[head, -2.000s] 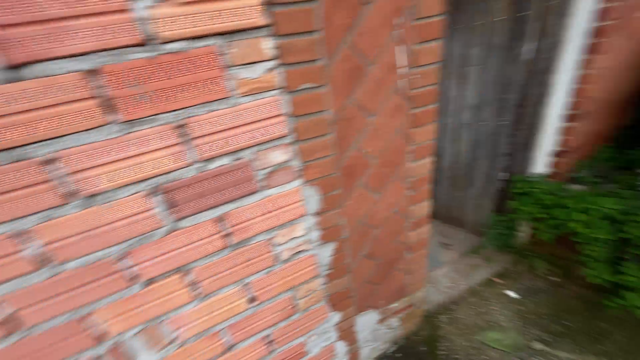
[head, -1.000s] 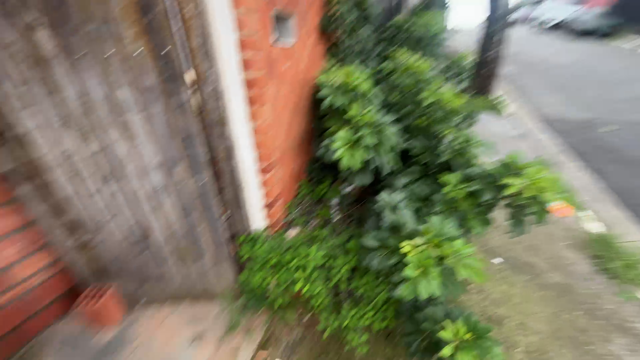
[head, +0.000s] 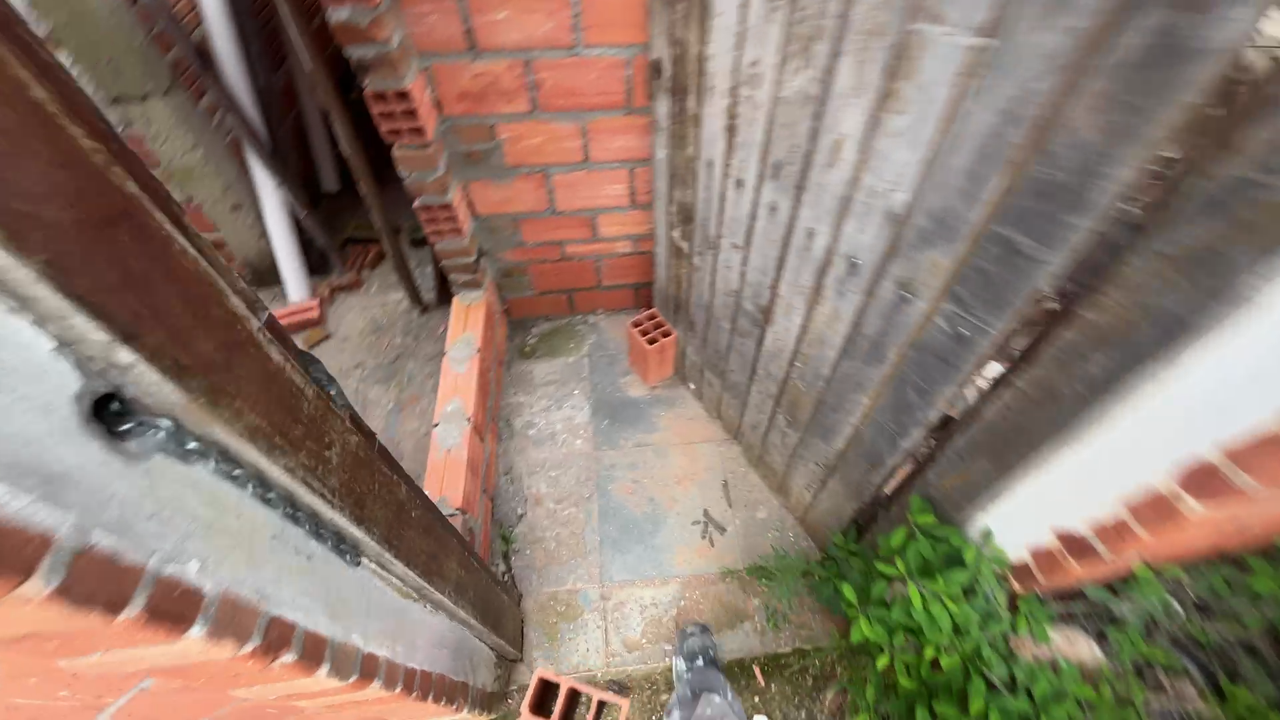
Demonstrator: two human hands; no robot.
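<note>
Neither my left hand nor my right hand shows in the head view. A hollow clay brick [head: 652, 350] stands on end on the tiled floor [head: 660, 480], beside the foot of the wooden plank door [head: 800, 230]. Another hollow brick [head: 575, 698] lies at the bottom edge, partly cut off by the frame. To its right is the wearer's shoe [head: 697, 655], at the edge of the floor. A low row of bricks with mortar patches [head: 463, 400] runs along the floor's left side and meets a brick wall [head: 560, 150] at the back.
A brown door post [head: 280, 370] slants across the left. Behind it, a white pipe [head: 265, 190] and long poles [head: 360, 160] lean in a recess with brick pieces on its ground. Leafy green plants [head: 930, 610] grow at the lower right, against the doorway's edge.
The view has swung widely, from the outer brick wall past the plants and street to the doorway floor. The shoe and the low brick row now show.
</note>
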